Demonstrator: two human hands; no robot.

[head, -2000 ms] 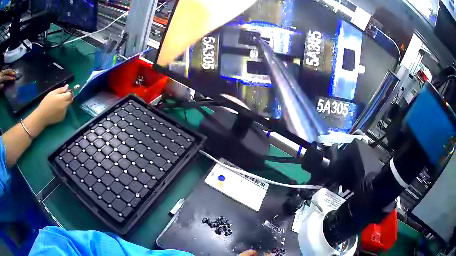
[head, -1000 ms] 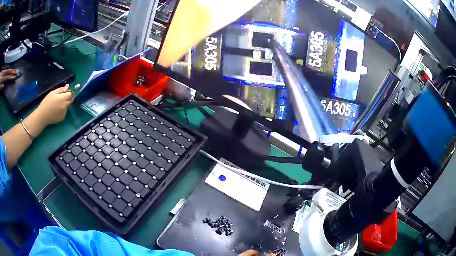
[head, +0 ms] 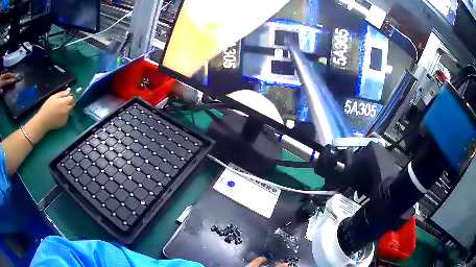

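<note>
A fingertip of my left hand [head: 257, 262] shows at the bottom edge; the rest is cut off, so its hold is hidden. My right hand cannot be made out. Tiny dark parts [head: 290, 259] lie beside the fingertip, near the white ring light [head: 326, 242]. A separate clump of small black parts [head: 227, 233] lies on the dark mat [head: 201, 250]. The monitor [head: 313, 68] shows a large blurred fingertip, a silvery tweezer bar reaching a dark square on a blue-white part, and parts marked "5A305".
A black grid tray [head: 130, 167] is at left, with a red bin [head: 143, 83] behind it. A label card [head: 245, 193] lies on the mat. The microscope barrel [head: 386, 208] and another red bin [head: 397, 241] are at right. A coworker's hand [head: 56, 108] is at left.
On the monitor, the magnified parts and fingertip have shifted right, and the tweezer bar also lies further right. The fingertip at the bottom edge has moved slightly left and up.
</note>
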